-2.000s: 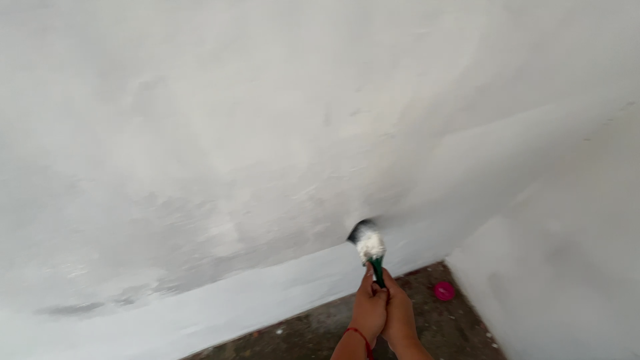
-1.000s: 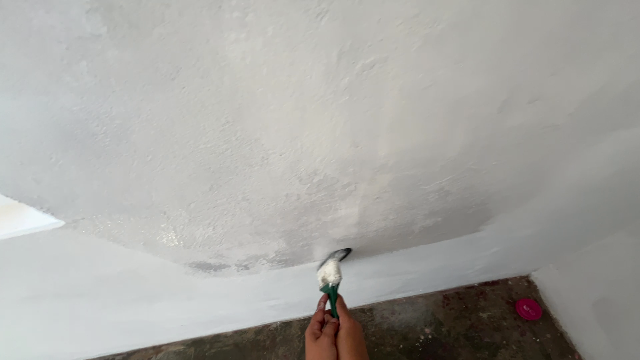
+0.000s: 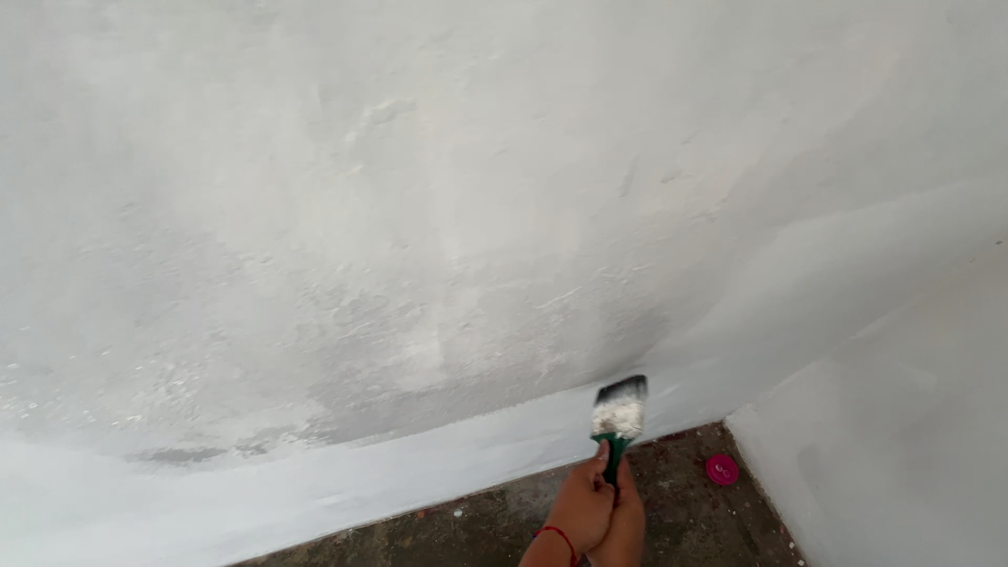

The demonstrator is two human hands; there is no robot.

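A paintbrush (image 3: pixel 620 411) with a green handle, a paint-caked ferrule and dark bristles points up at the lower part of a wall (image 3: pixel 441 236). Both hands are together on its handle: my left hand (image 3: pixel 581 504), with a red cord at the wrist, and my right hand (image 3: pixel 628 512) just beside and partly behind it. The bristle tips are at the edge between the greyish, rough upper surface and a smoother, whiter band (image 3: pixel 394 472) along the wall's foot. Whether the tips touch the wall is hard to tell.
A side wall (image 3: pixel 890 417) meets the main wall at a corner on the right. Below lies a dark, paint-spotted floor (image 3: pixel 677 504), with a round pink lid-like object (image 3: pixel 721 469) on it near that corner.
Over the last second the brush and both hands have moved right along the edge of the white band, nearer the corner. The view has shifted too. Both hands stay on the handle.
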